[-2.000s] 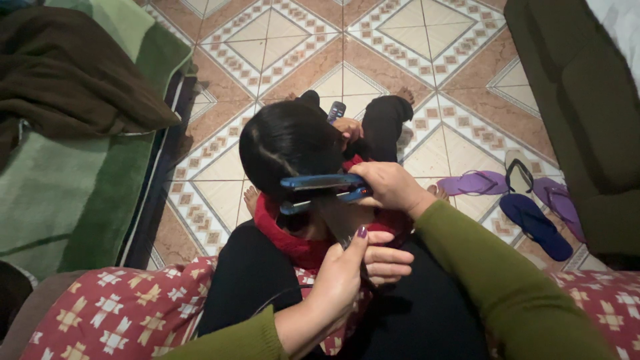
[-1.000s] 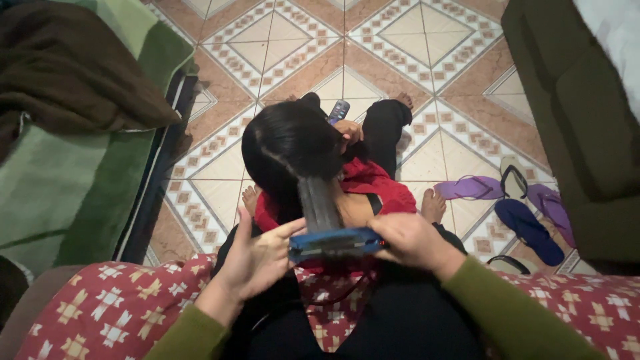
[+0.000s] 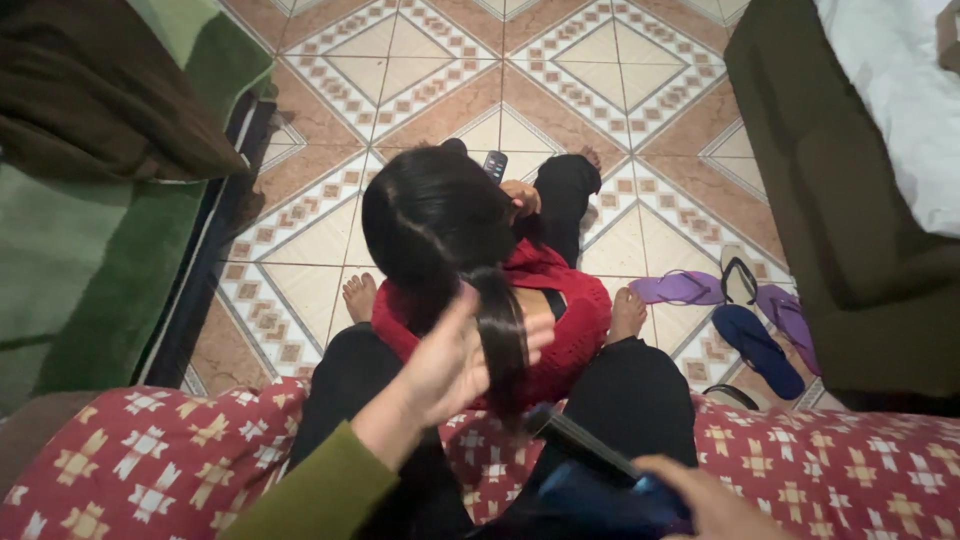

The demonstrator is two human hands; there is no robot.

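Observation:
A seated person with dark parted hair and a red top is between my knees, back toward me. My left hand is at the nape, its fingers spread behind a straight lock of hair; whether it grips any strands I cannot tell. Low on the right, my right hand holds a blue hair straightener, blurred, its plates apart and off the hair. The seated person's hand is near the face, beside a remote control.
Purple flip-flops and a blue flip-flop lie on the tiled floor at right. Dark furniture stands beyond them. A green-covered bed with a brown blanket is at left. Red patterned fabric covers my seat.
The straightener, across the hair one second ago, has moved off it toward the lower right with my right hand. My left hand has moved up and right to the lock near the nape.

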